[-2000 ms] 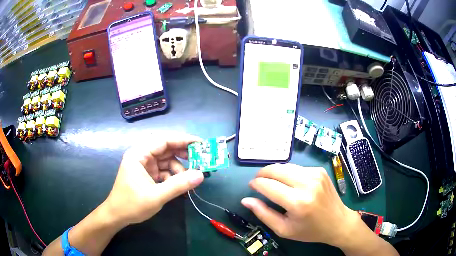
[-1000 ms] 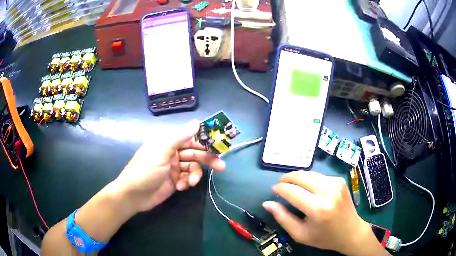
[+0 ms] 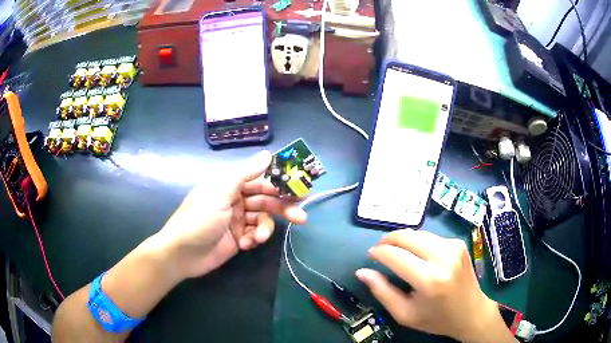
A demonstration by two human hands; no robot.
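Note:
My left hand (image 3: 231, 218) holds a small power supply board (image 3: 295, 169) between thumb and fingers, its side with yellow transformer and blue part facing me. My right hand (image 3: 425, 281) hovers at lower right with fingers curled and apart, holding nothing visible. Just left of it, a red alligator clip (image 3: 326, 305) and a black clip (image 3: 345, 292) are at a small dark clipped board (image 3: 364, 331) near the bottom edge. A smartphone with a green block on its screen (image 3: 406, 151) lies above my right hand. Another smartphone with a pink-topped page (image 3: 234, 74) is at the upper left.
Rows of finished boards (image 3: 90, 104) lie at left, by an orange-edged multimeter (image 3: 23, 154). A dark red test box (image 3: 174, 40) stands at the back. At right are small green-and-white boards (image 3: 469, 206), a silver and black device (image 3: 507, 241), a white cable (image 3: 569, 258) and a fan (image 3: 553, 164).
My left hand has turned the board from its green solder side to its component side. The camera view has shifted, so the bench things appear further right. My right hand keeps its curled pose.

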